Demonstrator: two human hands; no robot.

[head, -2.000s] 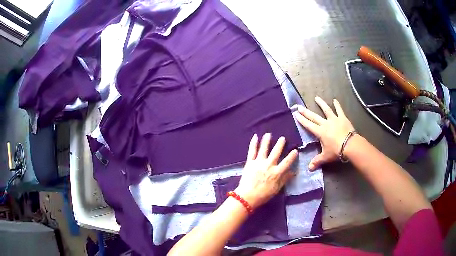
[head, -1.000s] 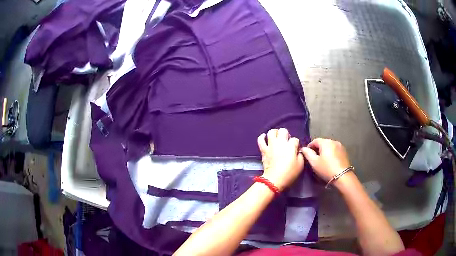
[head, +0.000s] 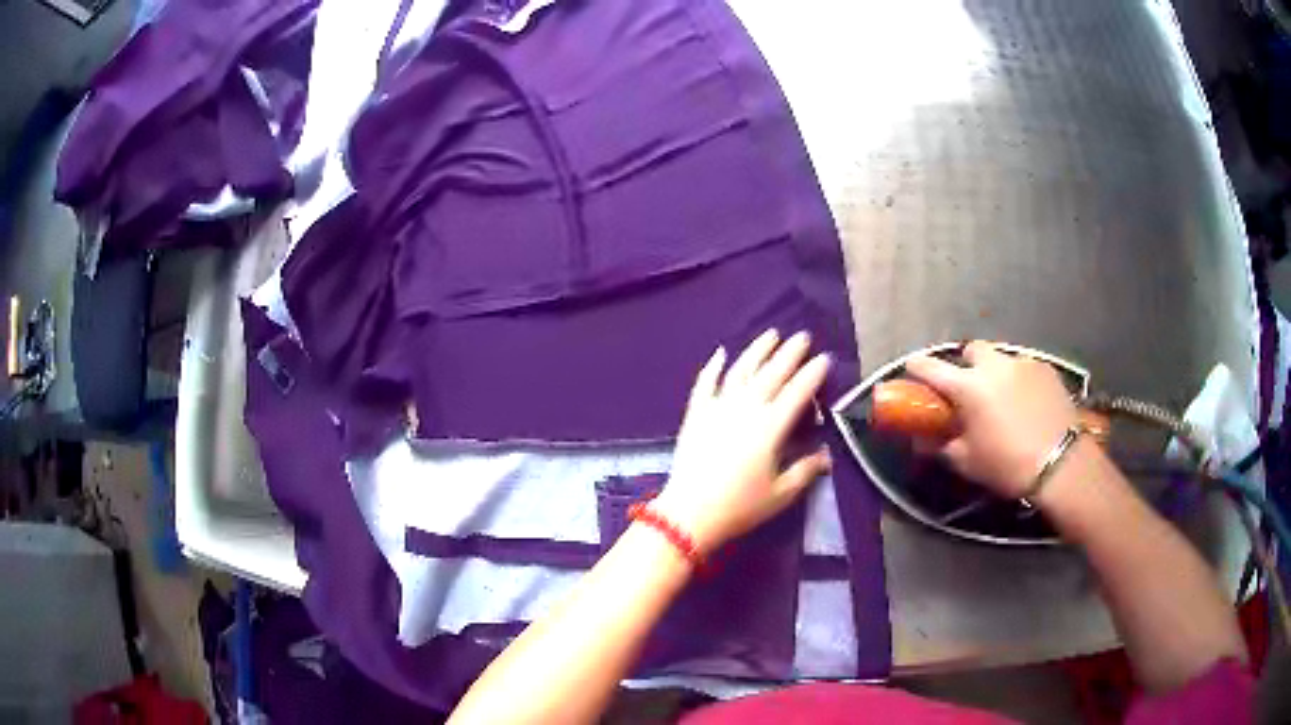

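A large purple garment piece (head: 623, 340) with pale bands (head: 496, 510) lies over the pressing table (head: 977, 623). A plain purple patch, likely a pocket (head: 736, 609), lies across the bands near me. My left hand (head: 743, 432) lies flat on the cloth near its right edge, fingers spread and pointing away. My right hand (head: 998, 411) is closed around the orange handle of the steam iron (head: 906, 475). The iron's tip points left and meets the folded purple right edge. A small label (head: 276, 370) shows at the left.
A brown hose (head: 1154, 415) and blue cord run from the iron's rear to the right edge. A white and purple scrap (head: 1215, 404) lies behind it. Bunched purple cloth (head: 170, 156) hangs at the far left. A second iron, partly seen, rests at the left rim.
My right hand has let go of the cloth edge and taken the iron, which has moved left to the cloth. My left hand has opened flat. The purple right edge now lies folded straight.
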